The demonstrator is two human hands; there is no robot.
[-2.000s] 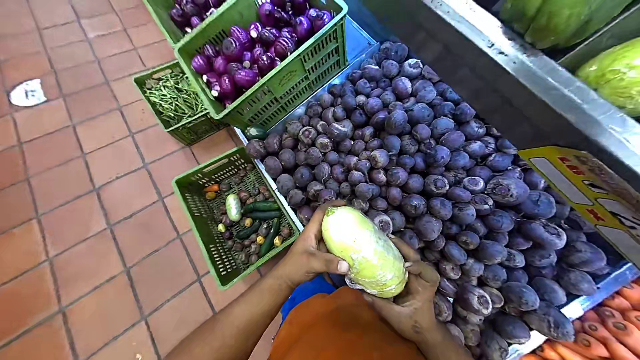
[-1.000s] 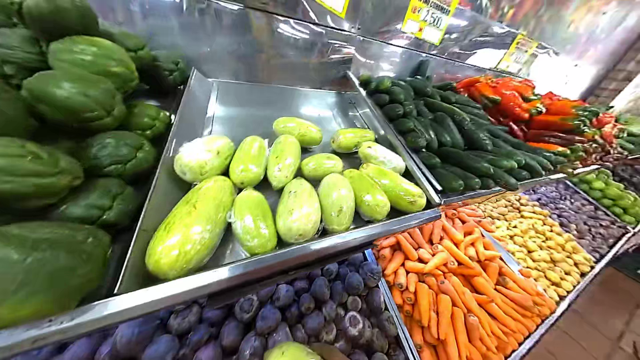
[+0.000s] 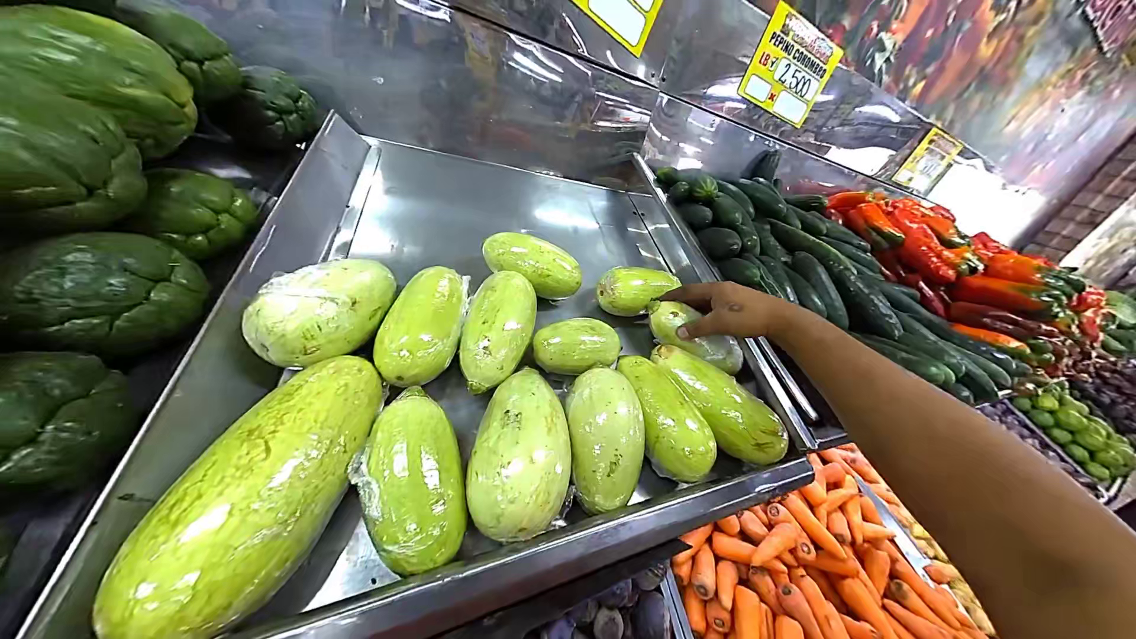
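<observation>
A metal display tray (image 3: 568, 568) holds several plastic-wrapped pale green squashes. My right hand (image 3: 732, 312) reaches in from the right, its fingers on top of a wrapped squash (image 3: 710, 348) at the tray's right side. Whether the fingers grip it or only rest on it, I cannot tell. A small squash (image 3: 632, 291) lies just left of my fingertips. The biggest squash (image 3: 244, 501) lies along the left front of the tray, and a pale one (image 3: 319, 311) lies behind it. My left hand is out of view.
Large dark green squashes (image 3: 98, 288) fill the left side. Cucumbers (image 3: 821, 284) and red peppers (image 3: 923, 240) lie beyond the tray's right wall. Carrots (image 3: 781, 568) and dark purple produce (image 3: 626, 612) sit below the front edge. Price signs (image 3: 790, 67) hang on the metal backing.
Two seconds ago both my hands held a wrapped squash above the purple produce. My right hand now reaches into the tray, and my left hand has left view. The view has swung to the tray.
</observation>
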